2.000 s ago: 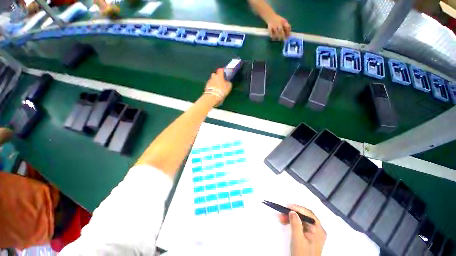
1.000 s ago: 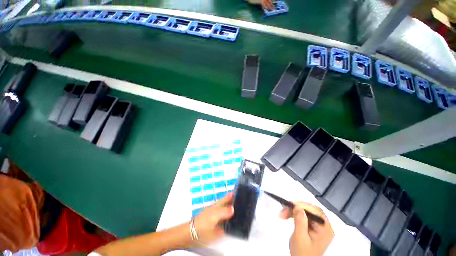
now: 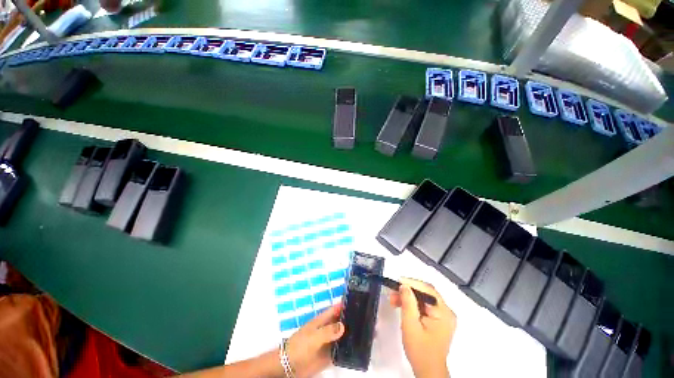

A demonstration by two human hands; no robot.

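My left hand (image 3: 312, 344) holds a black housing (image 3: 358, 317) by its left side, its open hollow back facing up, over the white work sheet (image 3: 255, 310). My right hand (image 3: 425, 325) holds dark tweezers (image 3: 415, 294); their tip is at the upper end of the housing's inside. Whether the tip holds anything is too small to tell. Bright cyan adhesive pieces (image 3: 304, 280) lie in rows left of the housing, which partly covers the right edge of the rows.
Slanted housings (image 3: 473, 240) stand in a row at the right. More housings (image 3: 345, 118) lie on the green belt (image 3: 244, 111) and on the bench at left (image 3: 155, 203). Blue frames (image 3: 505, 92) line the far rail. A white post (image 3: 606, 181) juts in at right. Orange clothing (image 3: 29, 332) shows at lower left.
My left hand went from the belt to the work sheet with a housing. My right hand moved left, bringing the tweezers' tip into the housing. The hand at the far side has left view.
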